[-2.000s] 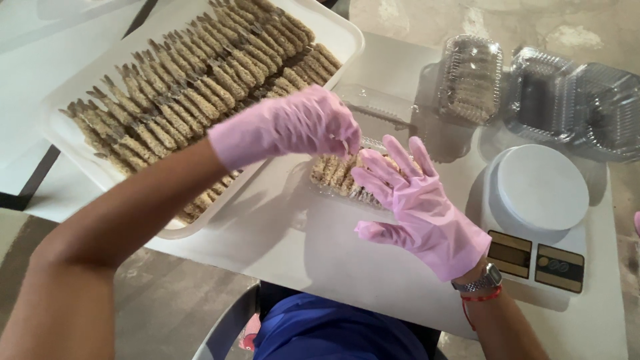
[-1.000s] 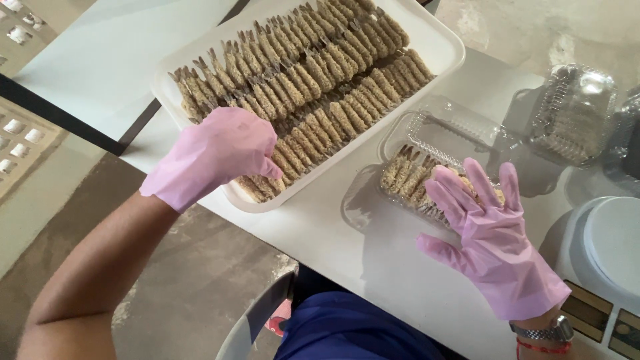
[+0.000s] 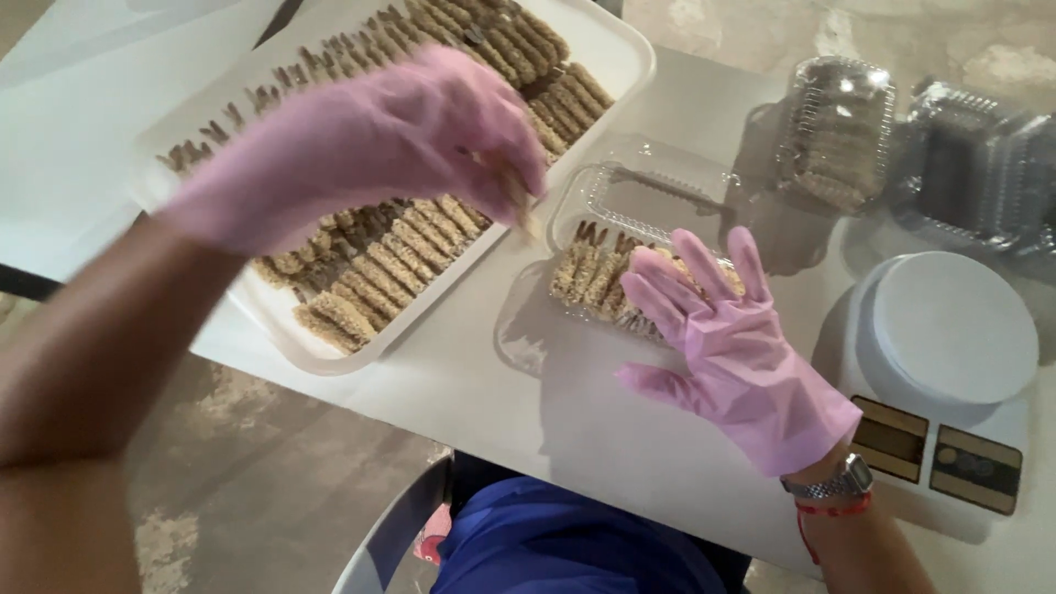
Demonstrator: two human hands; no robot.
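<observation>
My left hand (image 3: pixel 412 140), in a pink glove, is blurred above the right edge of a white plastic tray (image 3: pixel 388 351) and pinches a breaded shrimp (image 3: pixel 518 202) between its fingertips. Rows of breaded shrimp (image 3: pixel 396 268) with dark tails fill much of the tray. My right hand (image 3: pixel 734 338), also gloved in pink, spreads its fingers over the right part of a clear plastic clamshell container (image 3: pixel 652 198), whose lid is folded back. Breaded shrimp (image 3: pixel 590 272) lie side by side in its base; the fingers hide some of them. Whether the right hand touches them I cannot tell.
A digital kitchen scale (image 3: pixel 953 330) with a round white platform stands right of my right hand. Behind it are a closed clamshell with shrimp (image 3: pixel 837 140) and several more clear containers (image 3: pixel 961 157) at the far right. The table's near edge runs above my lap and a chair.
My left hand has gone from the tray's near corner, rightward toward the clamshell, and now holds a shrimp. My right hand stays spread over the clamshell. The view has shifted.
</observation>
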